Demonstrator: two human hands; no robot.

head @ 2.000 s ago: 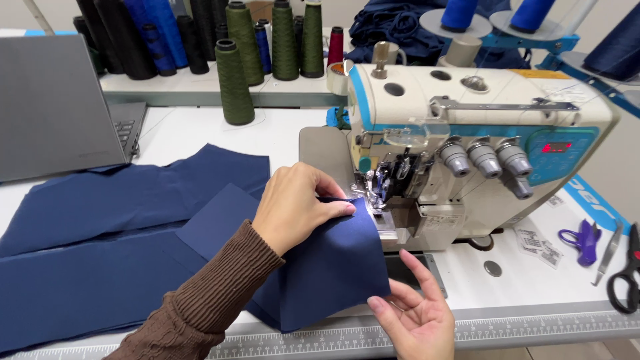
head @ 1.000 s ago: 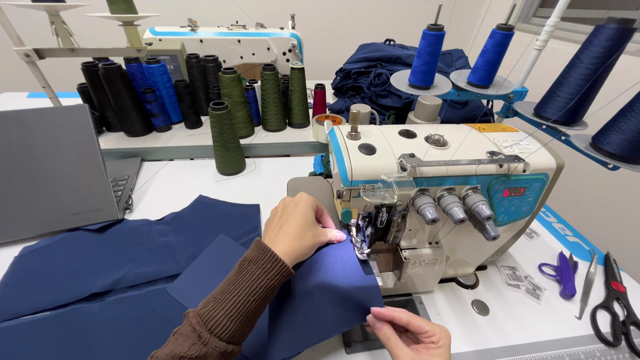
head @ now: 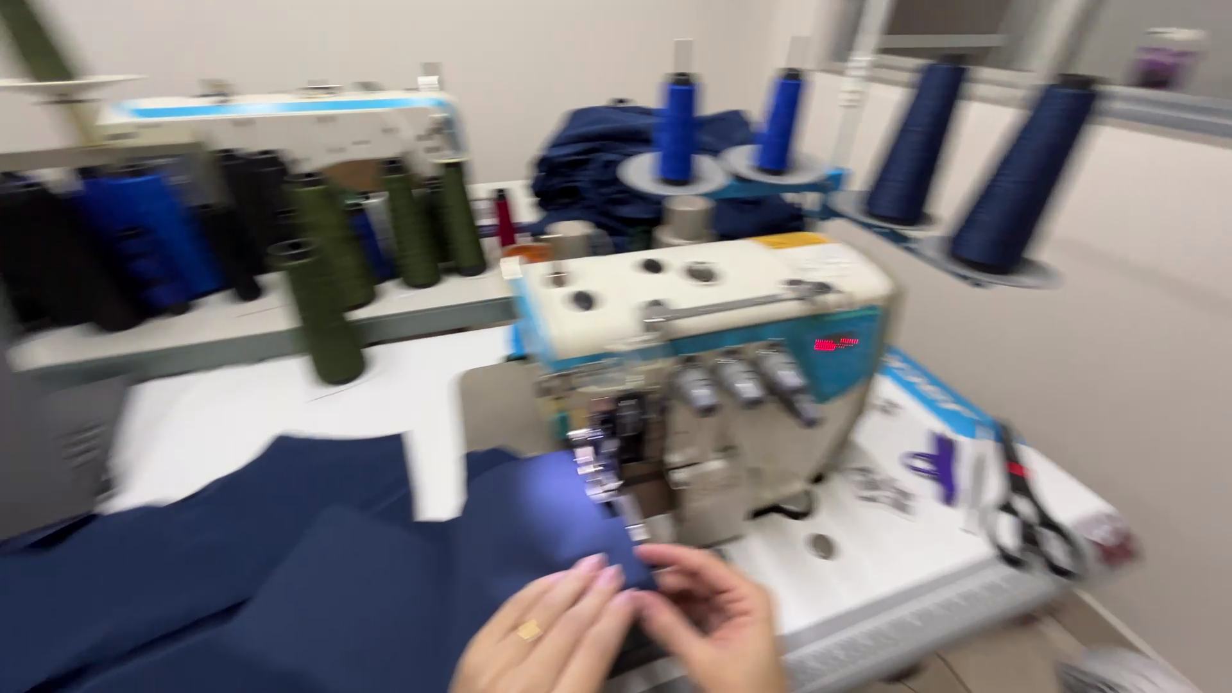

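Observation:
A navy blue fabric piece (head: 520,520) lies with its right edge along the presser foot (head: 597,467) of a white and blue overlock sewing machine (head: 693,289), lit by the machine's lamp. My left hand (head: 549,626), with a ring on one finger, rests on the fabric's near right part with its fingers extended. Beside it, my right hand (head: 717,616) pinches the near right corner of the fabric between thumb and fingers. The fingertips of both hands almost meet there. More navy fabric (head: 212,539) spreads over the table to the left. The picture is blurred.
Green, black and blue thread cones (head: 322,313) stand behind at the left. Blue cones (head: 679,130) sit on the thread stand. Black-handled scissors (head: 1030,520) and purple thread snips (head: 941,467) lie right of the machine. A laptop (head: 58,433) stands at the left edge, and folded navy fabric (head: 597,159) lies behind.
My left hand has moved from beside the presser foot to the near part of the fabric, next to my right hand. The fabric's far edge has moved in toward the foot. The view has shifted.

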